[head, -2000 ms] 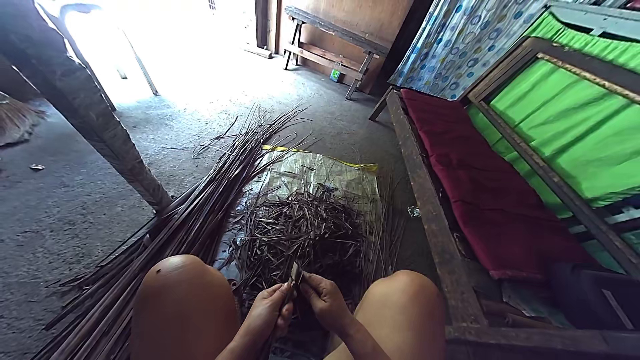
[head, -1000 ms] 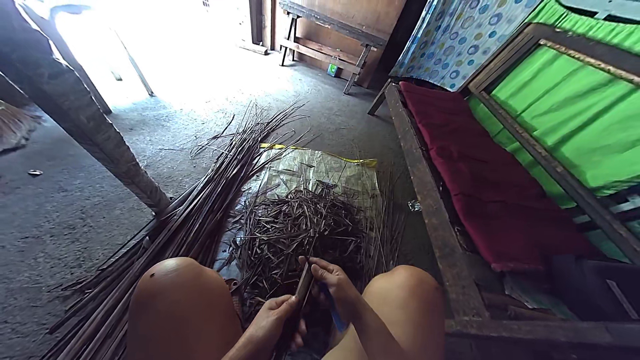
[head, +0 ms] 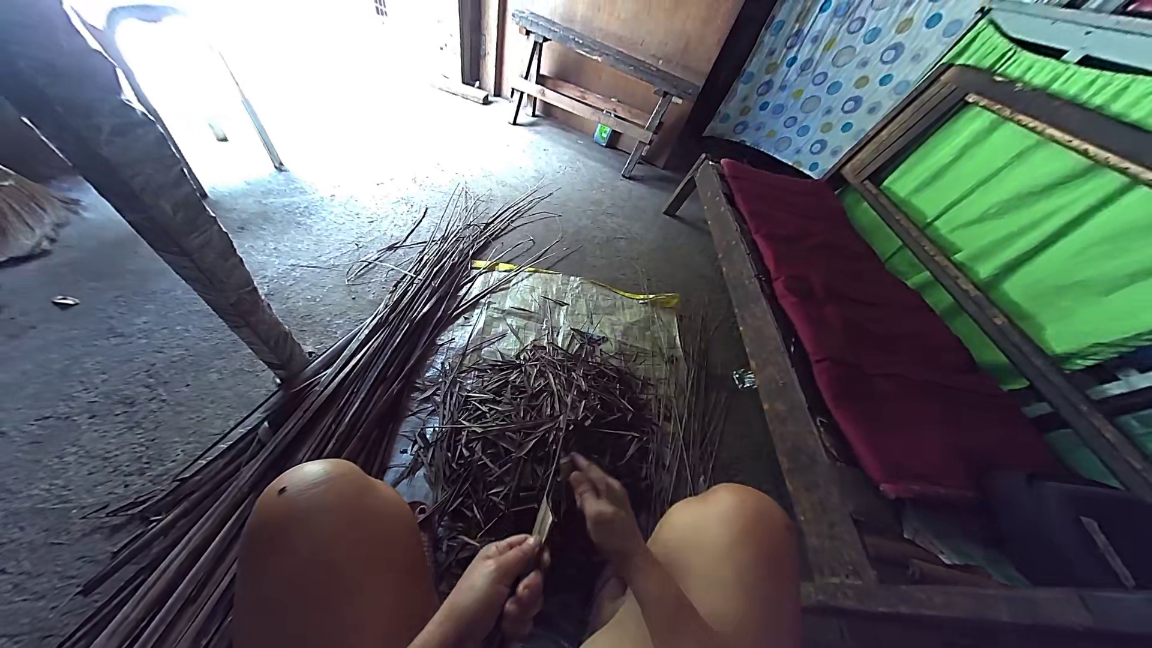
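Between my knees, my left hand point(head: 506, 576) is closed around a brown strip of dried palm leaf point(head: 543, 520), whose end sticks up past the thumb. My right hand point(head: 601, 502) is just to the right of the strip, with its fingers partly bent and pointing up; whether anything thin is between them cannot be told. Under and beyond both hands lies a heap of short dark leaf scraps point(head: 549, 396) on a pale woven sack point(head: 576, 301) with a yellow edge. A bundle of long dry leaf strips point(head: 360, 387) lies to the left of the heap.
On the right stands a wooden bench point(head: 765, 360) with a dark red cushion point(head: 864, 360). A slanting post point(head: 189, 216) rises at the left, beyond the bundle. A small wooden bench point(head: 603, 54) stands against the far wall. Thin strips point(head: 697, 414) lie right of the heap.
My hands were together on the strip; now the right hand is apart from it, while the left still holds a strip. The blue thing seen near my right hand one second ago no longer shows.
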